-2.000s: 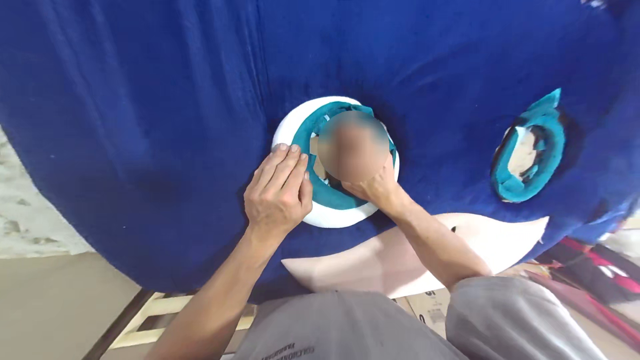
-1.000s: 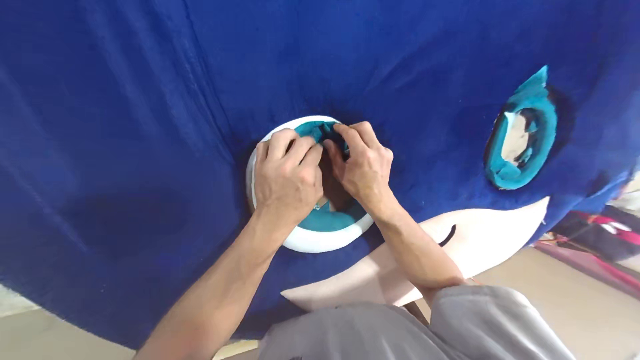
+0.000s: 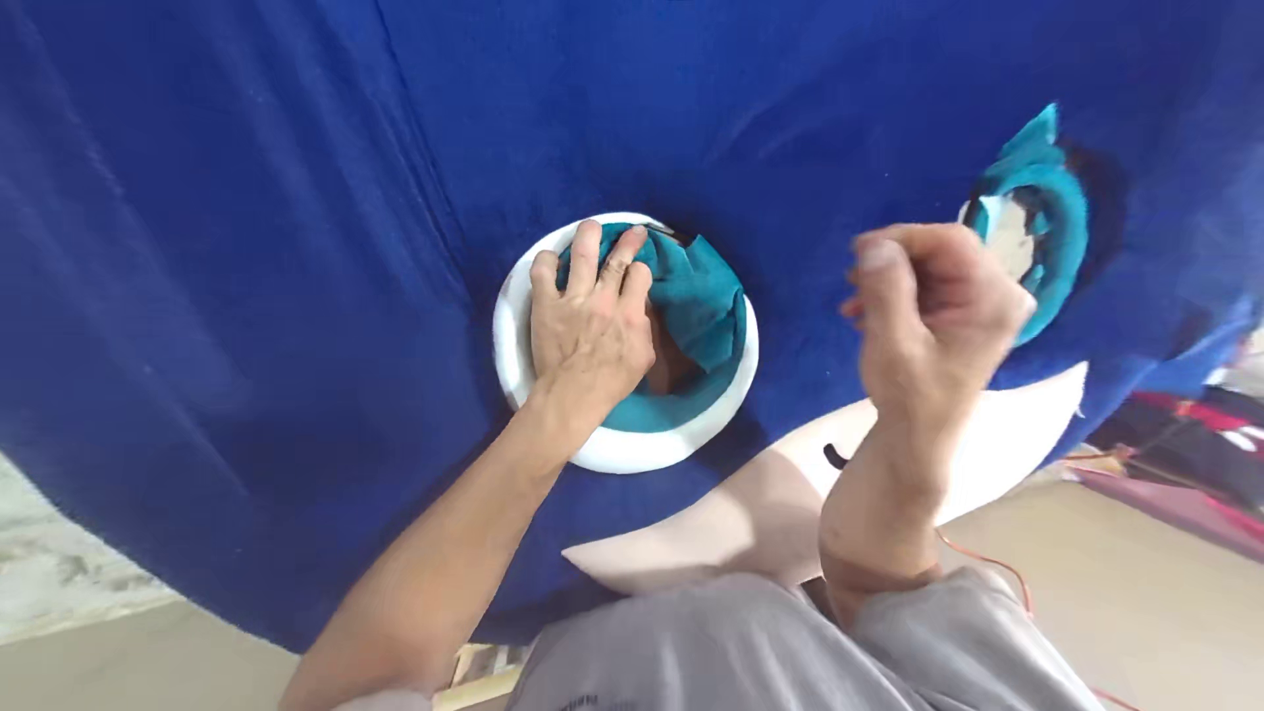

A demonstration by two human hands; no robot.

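Observation:
A large form covered in blue plush fabric (image 3: 296, 247) fills most of the view. My left hand (image 3: 595, 326) presses with spread fingers on the upper left of a padded white ring (image 3: 642, 456), touching the teal fabric (image 3: 696, 296) that lines its hole. One corner of that fabric sticks up at the ring's upper right. My right hand (image 3: 933, 316) is raised away from the ring, blurred, its fingers curled; whether it holds anything cannot be told. Behind it is a second opening edged with teal fabric (image 3: 1062, 257).
Below the ring a pale crescent-shaped piece (image 3: 701, 533) with a small black curved mark lies along the blue form. Wooden slats (image 3: 479, 681) show at the bottom. An orange cord (image 3: 1007, 573) runs over the floor at the lower right, near dark and pink items (image 3: 1185, 484).
My right hand has left the ring and moved to the right. My left hand has stayed at the ring's left side. More teal fabric shows at the ring's upper right than one second ago.

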